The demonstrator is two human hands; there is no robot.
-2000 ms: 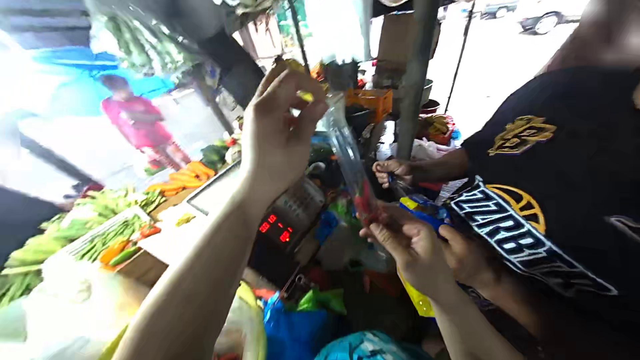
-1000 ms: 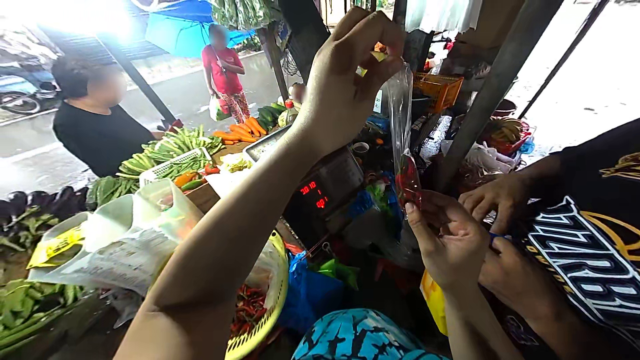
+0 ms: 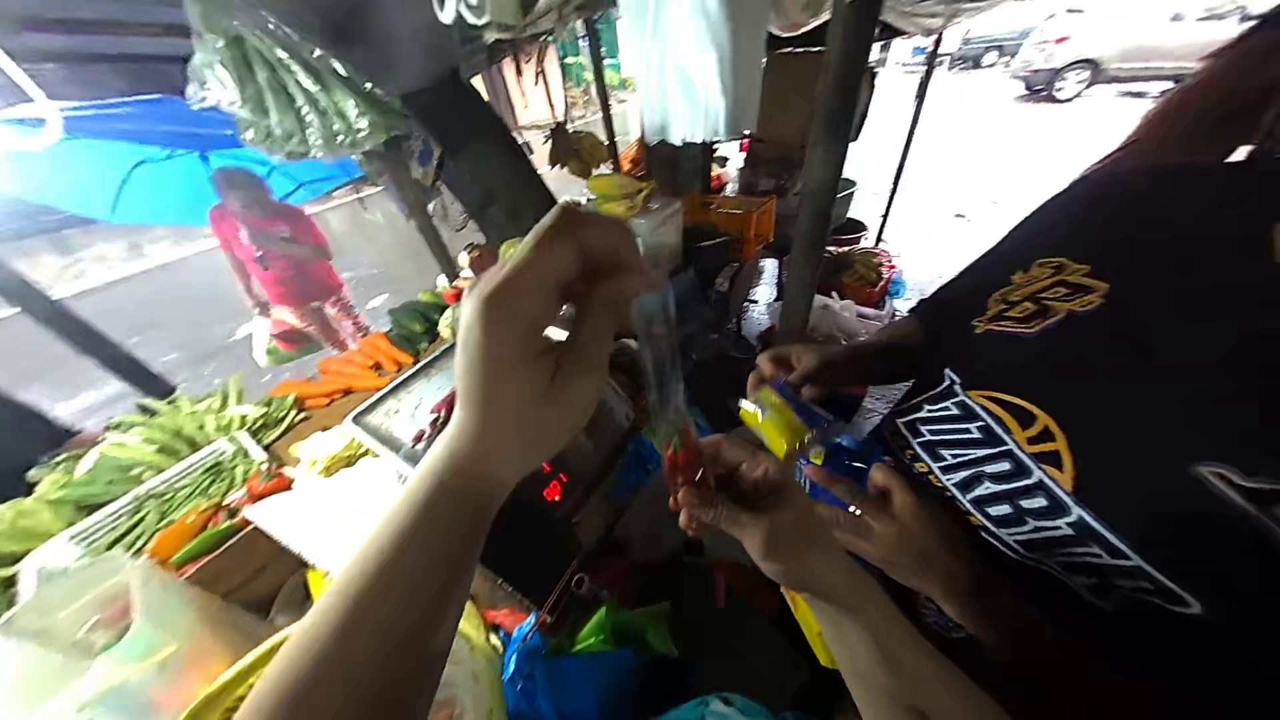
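A long, narrow clear plastic bag hangs stretched between my two hands, with red chili peppers bunched at its bottom. Raised at the centre, my left hand pinches the bag's top end. Lower and to the right, my right hand grips the filled bottom end. Behind my left forearm stands a digital scale with red lit digits; its metal tray holds a few dark red pieces. Just right of my right hand, another person's hands hold a blue and yellow packet.
Carrots, green beans and peppers lie on the stall at left. A person in black stands close on the right. Posts rise ahead, near an orange crate. Blue plastic bags lie below. A person in red stands in the street.
Both hands keep the bag stretched between them. The view has swung about. The other person's hands now show the blue and yellow packet more plainly.
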